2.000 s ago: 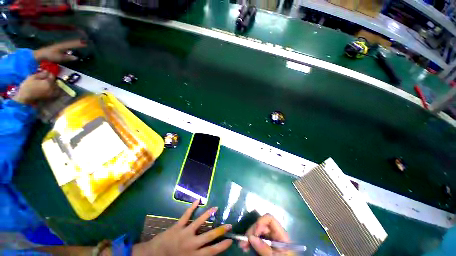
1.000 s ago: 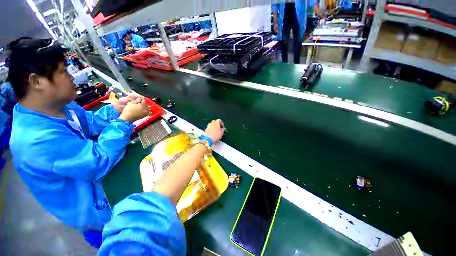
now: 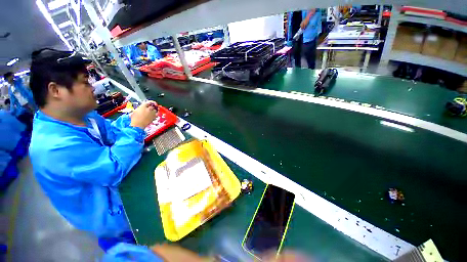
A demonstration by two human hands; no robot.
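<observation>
My left sleeve and bare forearm [image 3: 179,254] lie along the bottom edge, badly blurred; the left hand's fingers cannot be made out. Another blurred patch of skin shows at the bottom edge below the phone; I cannot tell which hand it is. A round electronic module [image 3: 247,186] sits on the bench between the yellow tray [image 3: 171,229] and the smartphone [image 3: 270,220]. The tray holds amber bagged parts with a white label [image 3: 193,181]. Another module [image 3: 394,195] is on the belt. A striped sheet [image 3: 421,253] is cut off at lower right.
A white rail [image 3: 327,211] separates bench and dark-green belt [image 3: 307,148]. A person in a blue smock [image 3: 84,148] works at the left over a red tray [image 3: 165,121], with a striped sheet [image 3: 168,140] beside it. Black stacked trays [image 3: 248,57] stand across the belt.
My left arm has drawn back from over the yellow tray and the rail to the bottom edge. The view has shifted slightly, so the bench things appear a little further right.
</observation>
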